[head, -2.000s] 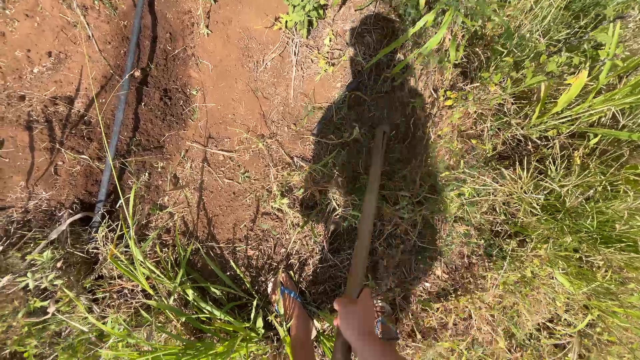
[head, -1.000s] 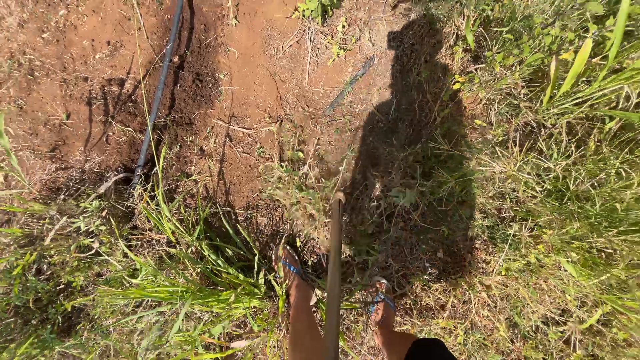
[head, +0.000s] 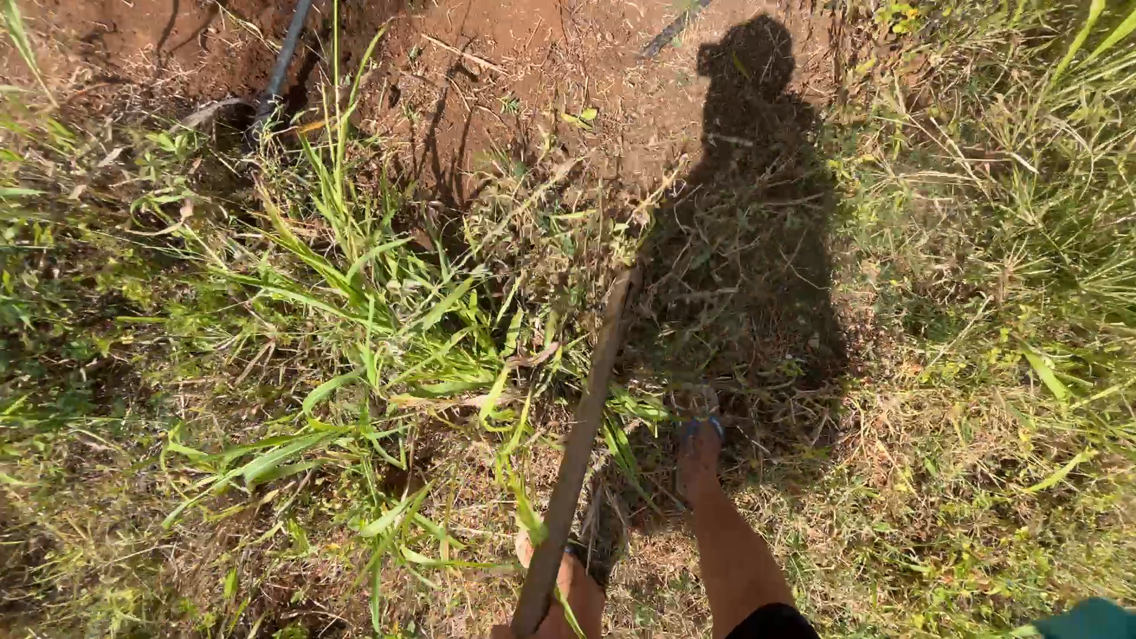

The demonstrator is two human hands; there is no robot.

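A long wooden tool handle (head: 581,444) slants from the bottom edge up to the dry weeds near the middle. No tool head can be made out at its far end. Beside its lower end, at the bottom edge, shows a sliver of skin, perhaps part of my left hand (head: 501,632); its fingers and grip are cut off. My right hand is out of view. Tall green grass (head: 382,355) stands left of the handle, and cut or dry weeds (head: 568,213) lie about its far end.
My feet in sandals stand on the weedy ground, one foot (head: 701,444) right of the handle, the other partly behind it. A dark hose (head: 286,62) runs over reddish bare soil (head: 532,44) at the upper left. A teal cloth (head: 1087,619) shows at the lower right corner.
The hand seen around the handle two seconds ago has gone from that place. The view has shifted left and down. The handle now leans across my left leg.
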